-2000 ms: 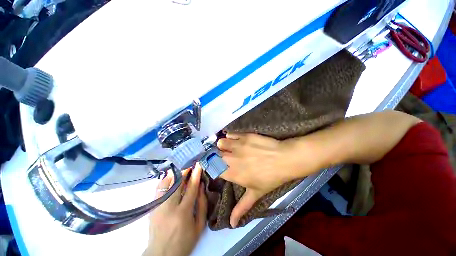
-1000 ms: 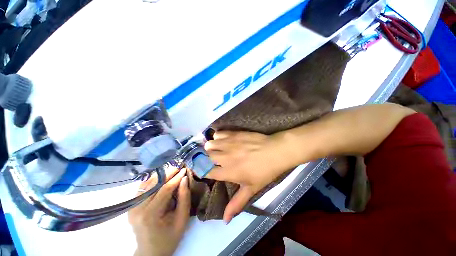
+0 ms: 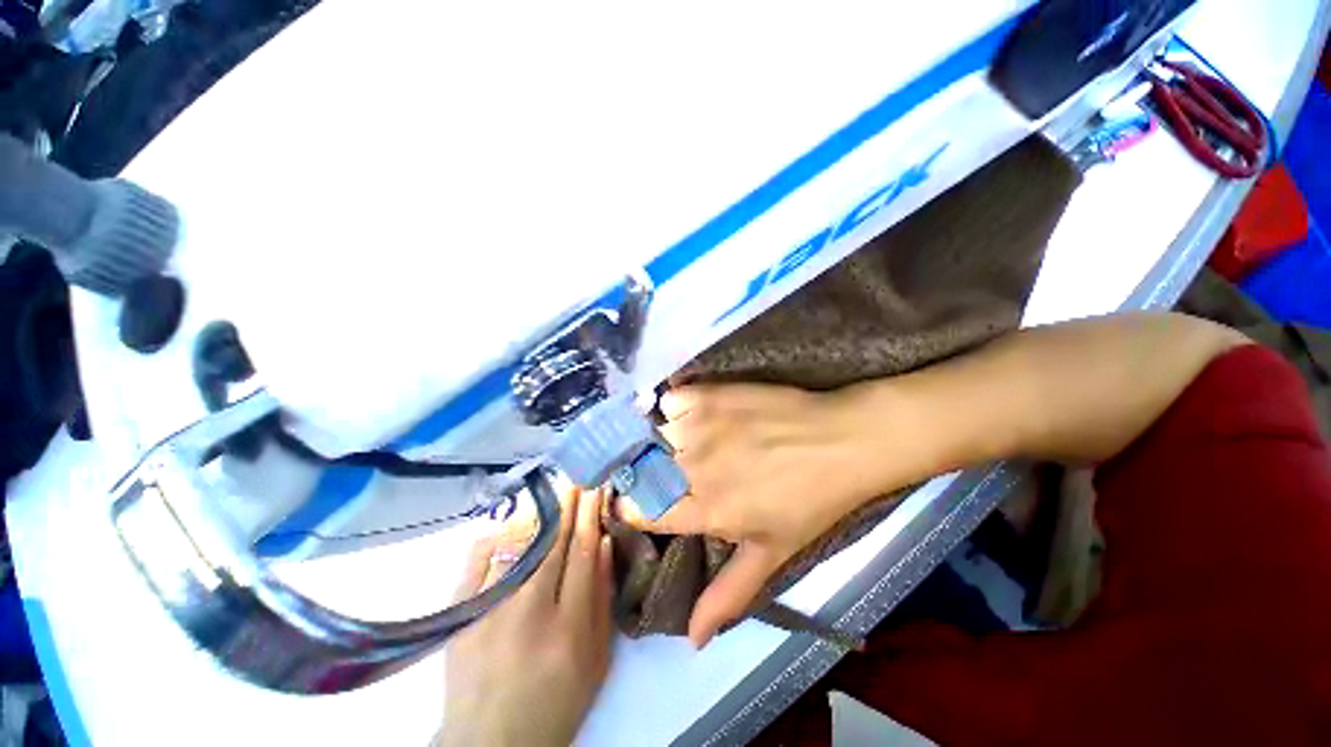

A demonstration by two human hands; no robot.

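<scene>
A brown woven garment piece lies under the arm of the white sewing machine and bunches near its needle end. My right hand lies over the cloth, with fingers gripping it beside the small grey-blue block and the thumb spread over the folds. My left hand comes from the bottom edge. Its fingertips are at the cloth's left edge, close to the needle area, partly behind the curved shiny guard. The needle and presser foot cannot be made out.
Red-handled scissors lie at the table's far right, beside small metal tools. A measuring tape runs along the near table edge. A red object and blue surfaces are beyond the right edge. Dark cloth is behind the machine.
The view shifted one way and then back, so the machine first appears farther left and then farther right. Both hands stay at the cloth near the needle area, with little visible movement of the cloth.
</scene>
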